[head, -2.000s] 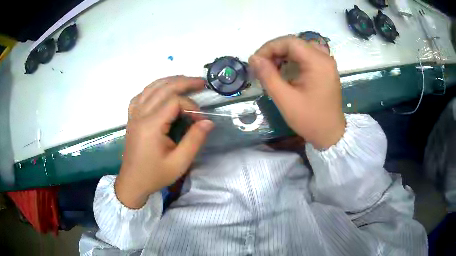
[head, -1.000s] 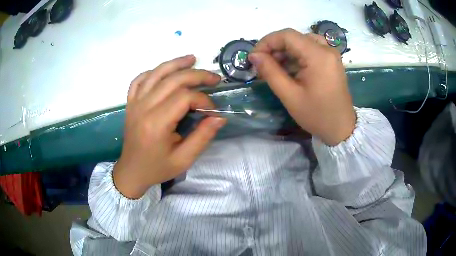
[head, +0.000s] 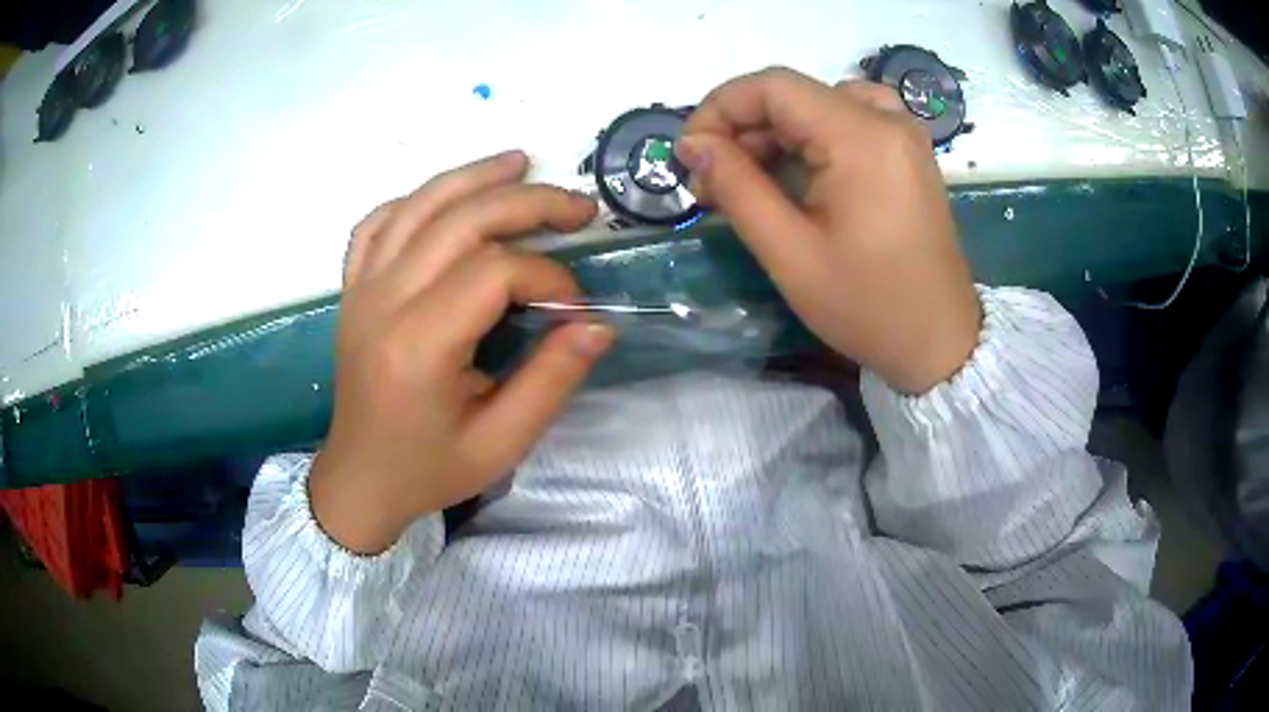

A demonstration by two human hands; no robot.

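Note:
A round black smartwatch housing [head: 628, 174] lies on the white table near its front edge, with a green spot [head: 660, 148] at its centre. My left hand [head: 445, 334] holds a clear film sheet [head: 654, 309] between thumb and index finger; the film shows mostly as a bright edge line over the green table edge. Its other fingertips are just left of the housing. My right hand [head: 835, 209] has thumb and index finger pinched at the housing's centre right, covering part of it. Whether a tiny piece is between those fingertips cannot be told.
Another housing [head: 919, 93] lies just behind my right hand. Several housings [head: 1047, 45] are at the back right, others [head: 98, 70] at the back left. A blue speck [head: 482, 92] lies on the table. A white wire [head: 1194, 237] hangs over the green edge [head: 209, 403] at right.
My right fingertips have moved from the housing's right side onto its centre area. The housing behind my right hand shows more fully. The whole view has shifted. My left hand keeps hold of the film.

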